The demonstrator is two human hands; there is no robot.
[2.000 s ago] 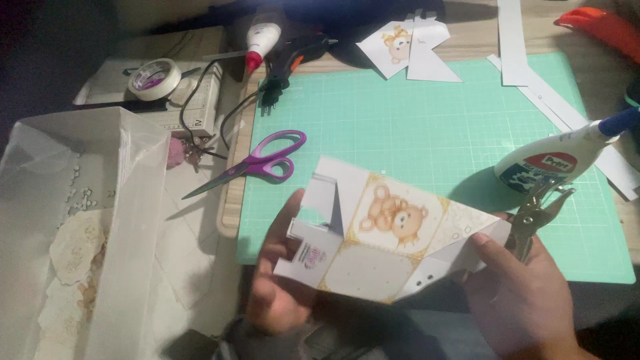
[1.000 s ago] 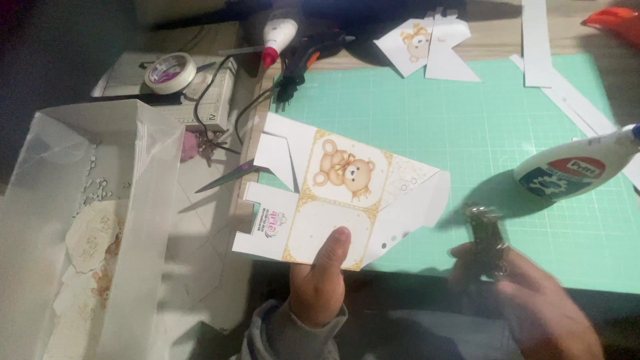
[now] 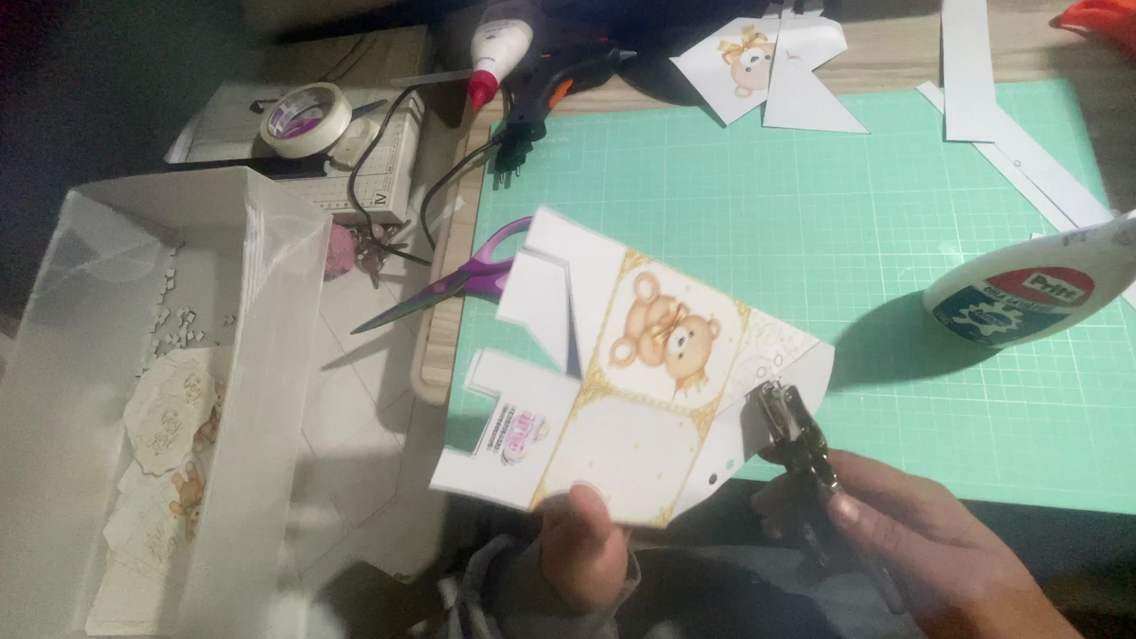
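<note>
My left hand (image 3: 586, 550) pinches the lower edge of a cut and creased paper box blank (image 3: 639, 444), thumb on top. Printed teddy bears with gold borders decorate it, and small punched holes show near its right end. My right hand (image 3: 896, 524) grips a metal hole punch (image 3: 794, 435), whose head is at the blank's right part, over the edge; whether it bites the paper I cannot tell. Behind the blank, purple-handled scissors (image 3: 479, 275) lie partly hidden on the green cutting mat (image 3: 799, 222).
A white glue bottle (image 3: 1021, 293) is at right. Paper offcuts (image 3: 808, 89) and strips (image 3: 972, 80) lie at the back. A glue gun (image 3: 550, 84), small glue bottle (image 3: 501, 49) and tape roll (image 3: 304, 120) are at back left. A plastic bin (image 3: 284, 222) with paper scraps stands left.
My right hand let go of the blank and brought the hole punch over to its right end. My left hand shifted from the blank's left end to its lower edge.
</note>
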